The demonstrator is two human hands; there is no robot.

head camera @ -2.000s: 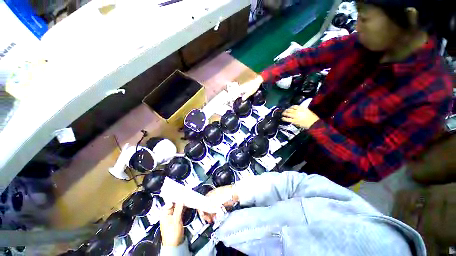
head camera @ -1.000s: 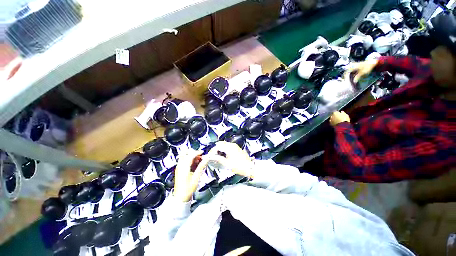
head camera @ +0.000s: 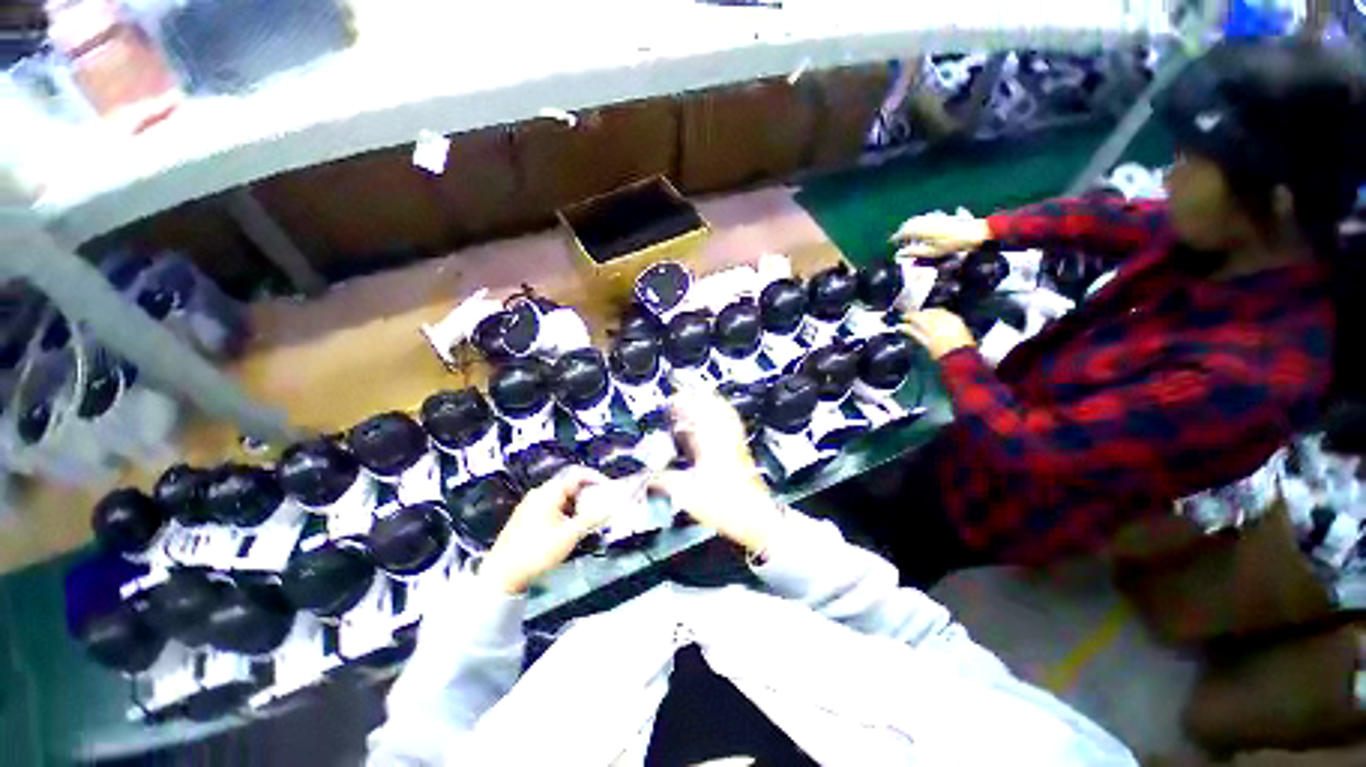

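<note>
Black-and-white dome cameras (head camera: 412, 537) stand in two long rows on the green bench mat (head camera: 45, 682). My left hand (head camera: 551, 525) is over the front row, fingertips pinched together near a small white piece. My right hand (head camera: 719, 477) is just right of it, fingers bent towards the same white piece (head camera: 626, 507). The piece is blurred and may be a label; I cannot tell which hand holds it. The cameras directly behind and under my hands are partly hidden.
A small open carton (head camera: 637, 240) stands behind the rows on the brown board (head camera: 330, 360), near loose cameras (head camera: 512, 330). A white shelf (head camera: 495, 83) runs above. A co-worker in red-black checks (head camera: 1116, 390) reaches over the right end. Large brown cartons (head camera: 1273, 659) are lower right.
The view has turned, showing more of the left rows. The long white strip seen earliest in my hands is gone from them. My hands have moved apart slightly. The co-worker's hands are back by the rows.
</note>
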